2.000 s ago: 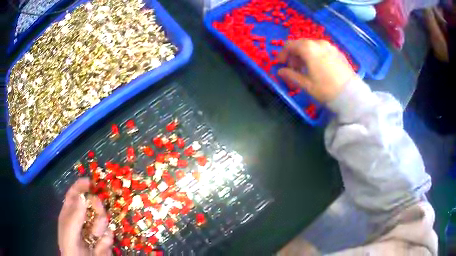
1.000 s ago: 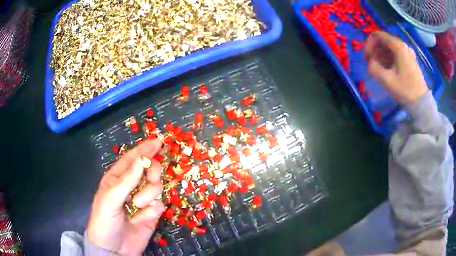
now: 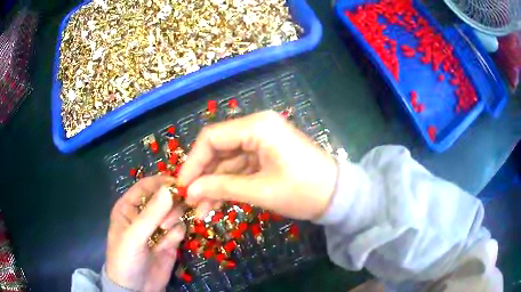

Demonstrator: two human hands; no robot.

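Observation:
My left hand (image 3: 140, 228) is at the lower left, curled around several gold metal pieces (image 3: 155, 235), with one piece between its thumb and forefinger. My right hand (image 3: 265, 168) is beside it, its thumb and forefinger closed on a small red plastic cap (image 3: 182, 191) that meets the tip of the metal piece in my left fingers. Whether the two are joined cannot be told. Under both hands, assembled red and gold pieces (image 3: 229, 246) lie heaped on the clear blister tray (image 3: 274, 259); my right hand hides part of the heap.
A large blue tray (image 3: 188, 78) of gold-silver metal pieces is at the upper left. A blue tray (image 3: 437, 117) of red caps is at the upper right, with a smaller blue tray (image 3: 496, 102) beside it. A round grille (image 3: 491, 14) is at the top right corner.
My right hand has left the red-part tray and come left to my left hand, with a red cap in its fingers. The view has shifted left since the earliest frame.

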